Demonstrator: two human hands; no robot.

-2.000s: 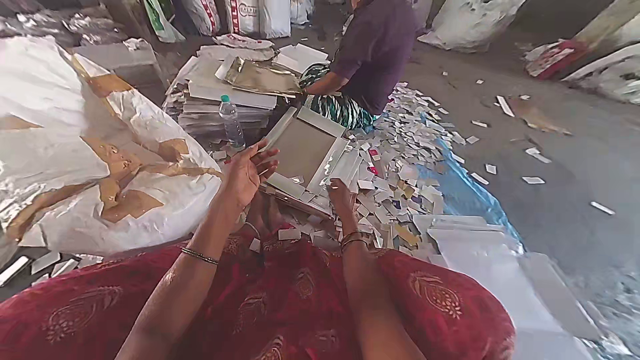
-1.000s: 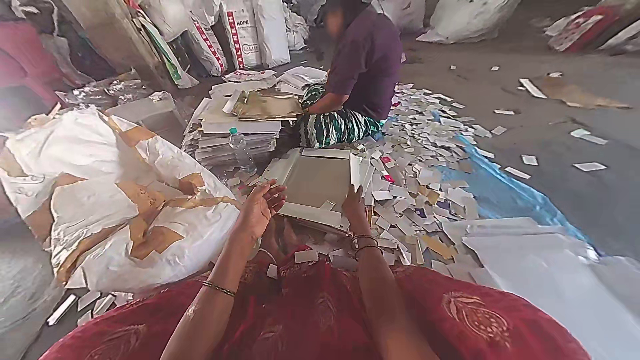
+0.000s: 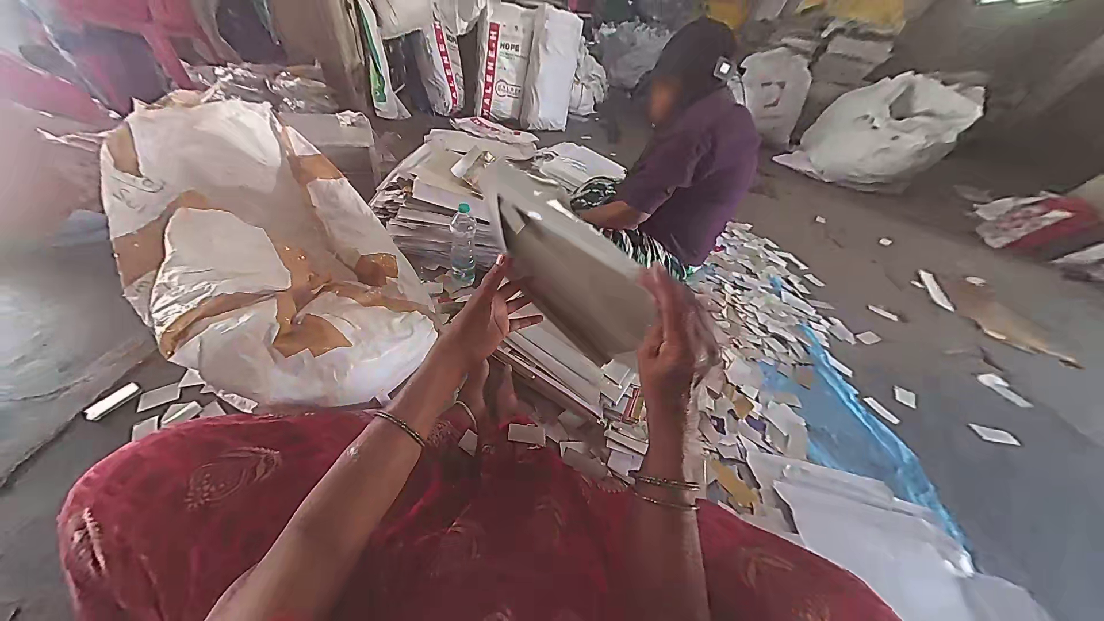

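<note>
A flat grey-brown sheet or panel with pale edges (image 3: pixel 578 276), blurred by motion, is tilted up in front of me. My right hand (image 3: pixel 668 332) grips its right end, thumb and fingers at the edge. My left hand (image 3: pixel 492 315) is at its lower left edge with the fingers spread; whether it touches the sheet is hard to tell. Beneath the panel lies a stack of flat pale sheets (image 3: pixel 552 371). Small cut pieces of card or plastic (image 3: pixel 742 345) are strewn to the right of it.
A large white taped sack (image 3: pixel 250 259) stands at left. A clear plastic bottle (image 3: pixel 463 246) stands by a pile of sheets (image 3: pixel 423 216). A person in a purple top (image 3: pixel 703 164) sits ahead. White sheets (image 3: pixel 871 526) lie on a blue tarpaulin (image 3: pixel 862 414) at lower right.
The panel that lay low between my hands has been raised and tilted, with my right hand on it. The sheets under it now show. The view has tipped upward.
</note>
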